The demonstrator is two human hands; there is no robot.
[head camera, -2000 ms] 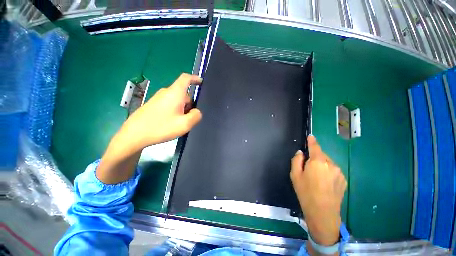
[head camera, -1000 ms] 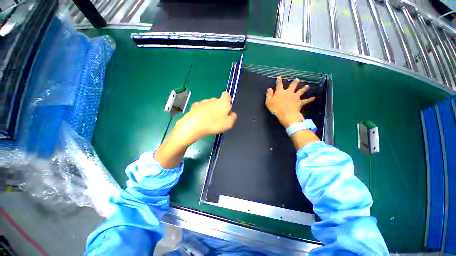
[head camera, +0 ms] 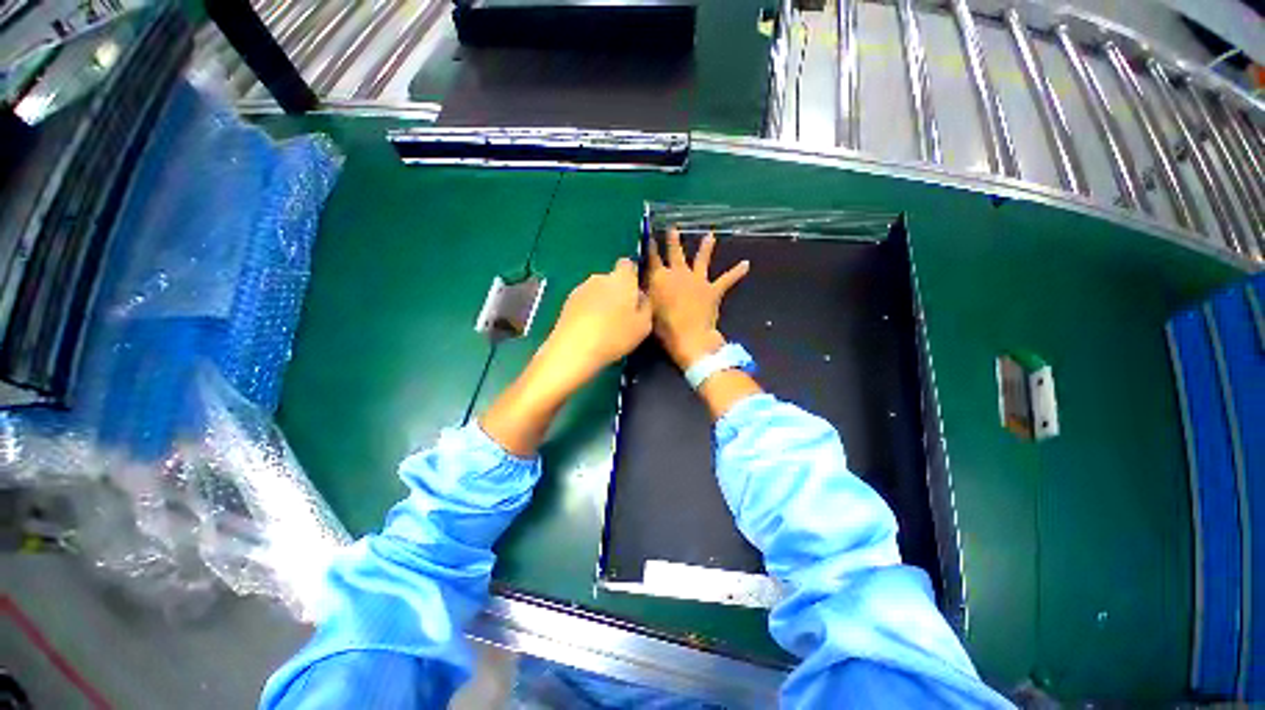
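The shallow metal chassis tray [head camera: 939, 458] lies on the green bench, its slotted end wall [head camera: 777, 222] at the far side and a bare silver-white flange [head camera: 710, 583] at the near end. The black insulating sheet [head camera: 819, 375] covers its floor. My left hand [head camera: 606, 316] is at the tray's left side wall near the far end, fingers curled on the rim; whether it pinches anything is hidden. My right hand [head camera: 688, 301] lies spread inside the tray, against the sheet's far left part, fingers apart, with a pale blue band on the wrist.
Silver brackets stand left [head camera: 511, 307] and right [head camera: 1027, 397] of the tray. Bubble wrap [head camera: 278, 264] and crinkled clear film [head camera: 229, 479] are at left. Blue-faced stacked panels [head camera: 1228, 472] are at right. Another black chassis part [head camera: 555, 90] and rollers [head camera: 971, 97] lie beyond the far edge.
My right hand has moved from the right side wall to the tray's far part, then left beside my left hand. The sheet's raised far left part now lies lower. The view has shifted.
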